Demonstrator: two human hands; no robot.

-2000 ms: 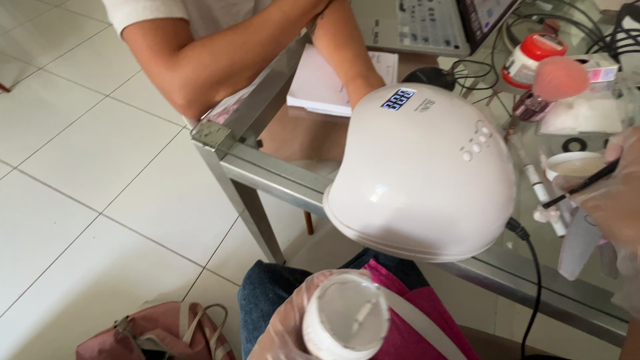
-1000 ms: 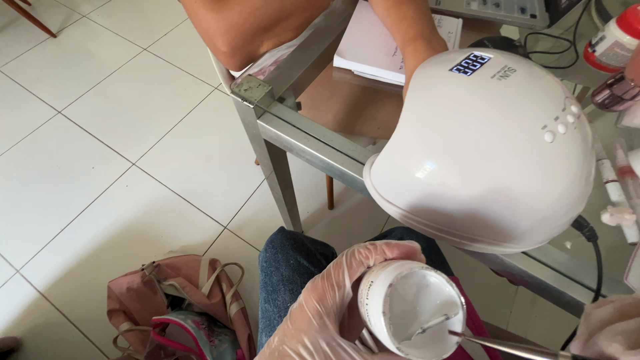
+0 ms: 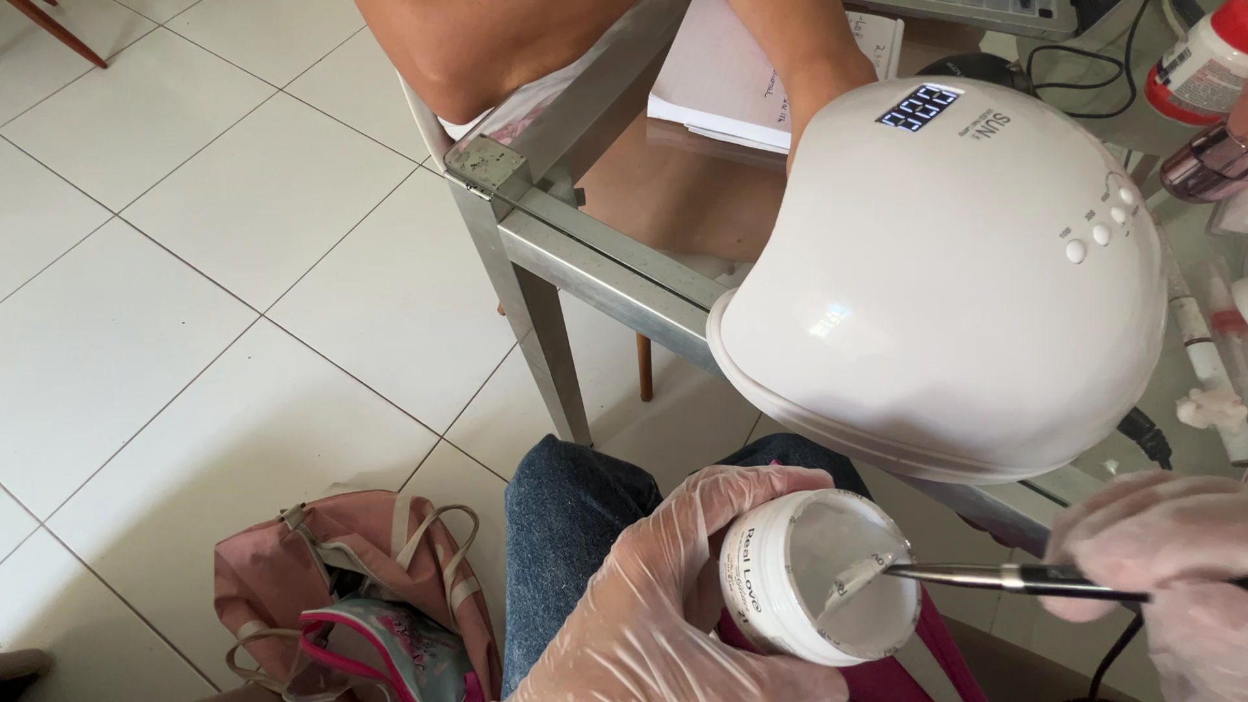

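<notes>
My left hand (image 3: 673, 595), in a clear thin glove, holds a white plastic jar (image 3: 824, 577) tilted over my lap. A partly lifted film seal with print lies across the jar's mouth. My right hand (image 3: 1160, 556), gloved too, grips a slim black-handled tool (image 3: 1033, 579) whose metal end touches the seal at the jar's right rim; whether it has bristles I cannot tell. Above both hands, a white dome-shaped nail lamp (image 3: 955, 283) with a lit display stands on the glass table's edge. Another person's hand reaches into the lamp and is hidden there.
The metal-framed glass table (image 3: 604, 268) crosses the view. On it lie a notebook (image 3: 721, 78), a red-and-white container (image 3: 1204, 68), a cable and small nail supplies. A pink bag (image 3: 361, 585) rests on the tiled floor. The person's bent arm (image 3: 487, 49) leans at the table corner.
The view has shifted left. My right hand, at the right edge two seconds ago, has come to the jar with the tool. The jar has tipped toward the right.
</notes>
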